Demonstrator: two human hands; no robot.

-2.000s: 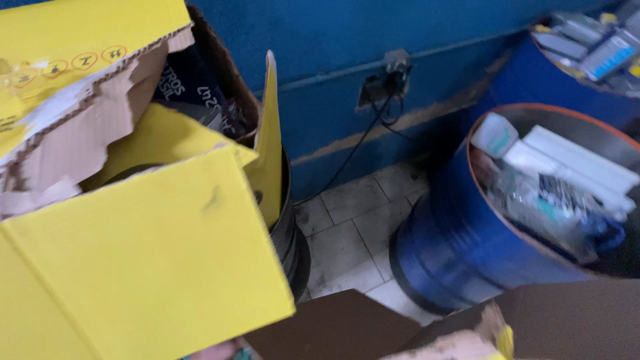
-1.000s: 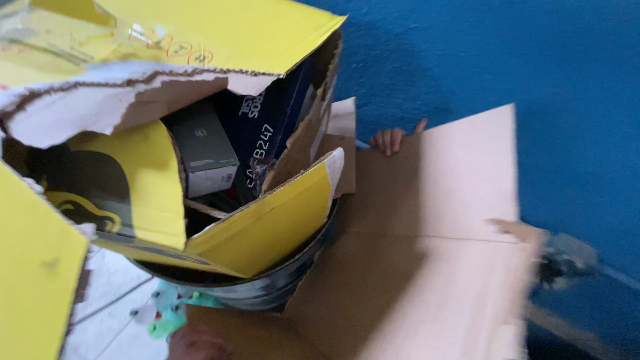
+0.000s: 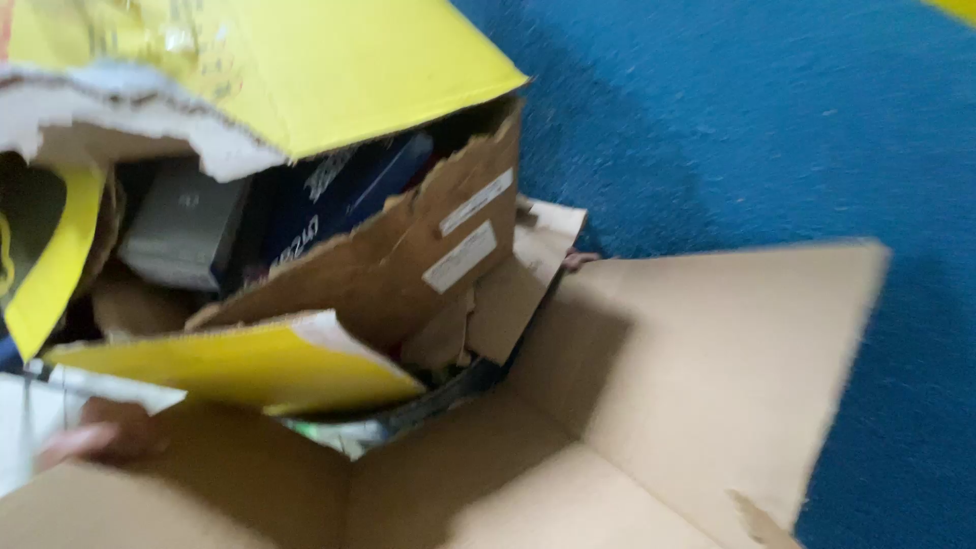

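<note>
An opened brown cardboard box (image 3: 686, 343) with spread flaps fills the lower part of the view. At the lower left, my left hand (image 3: 103, 433), blurred, grips the edge of one flap. My right hand (image 3: 581, 261) holds the far upper edge of the box beside the blue wall; only its fingers show, the rest is behind the cardboard. Just beyond is a torn yellow cardboard box (image 3: 358, 69), holding a grey carton (image 3: 187, 229) and a dark blue carton (image 3: 328, 198) that bears writing.
Under the yellow box, the dark rim of a drum (image 3: 450, 396) shows, with brown cardboard pieces (image 3: 503, 305) in it. A blue wall (image 3: 762, 137) runs behind on the right. Pale floor (image 3: 15, 427) shows at the lower left.
The view has swung well away from the blue drums. The brown box, mostly out of frame at first, now spreads across the lower view, with a hand at each of two edges.
</note>
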